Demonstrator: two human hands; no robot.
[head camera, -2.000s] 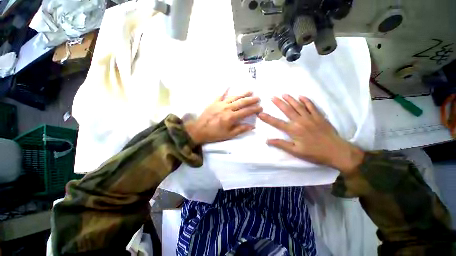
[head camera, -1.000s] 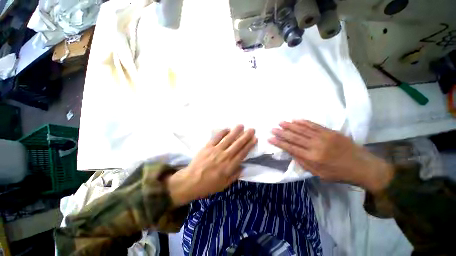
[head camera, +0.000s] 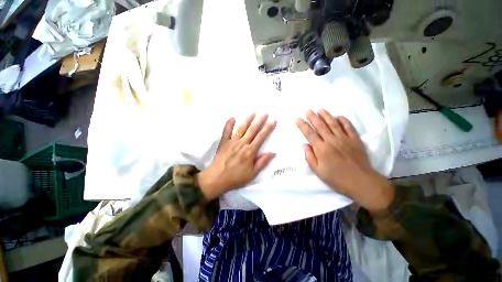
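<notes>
White fabric pieces (head camera: 308, 198) lie over the table in front of me and run under the head of the sewing machine (head camera: 407, 60). A corner of the cloth hangs over the table's front edge. My left hand (head camera: 239, 160) lies flat on the cloth, fingers spread, a ring on one finger. My right hand (head camera: 341, 157) lies flat on it to the right, fingers apart. A short dark mark shows on the cloth between the hands, another just below the machine head. The needles and presser foot are hard to make out.
A green-handled screwdriver (head camera: 456, 118) lies right of the machine. The white lamp (head camera: 188, 27) stands left of the head. A green crate (head camera: 58, 176) is at left, with a white crumpled heap (head camera: 80, 25) above it. More white cloth (head camera: 462, 193) hangs at lower right.
Both hands have moved from the cloth's front edge up onto its surface, away from my body. The cloth's front edge now lies flatter, with a corner hanging down.
</notes>
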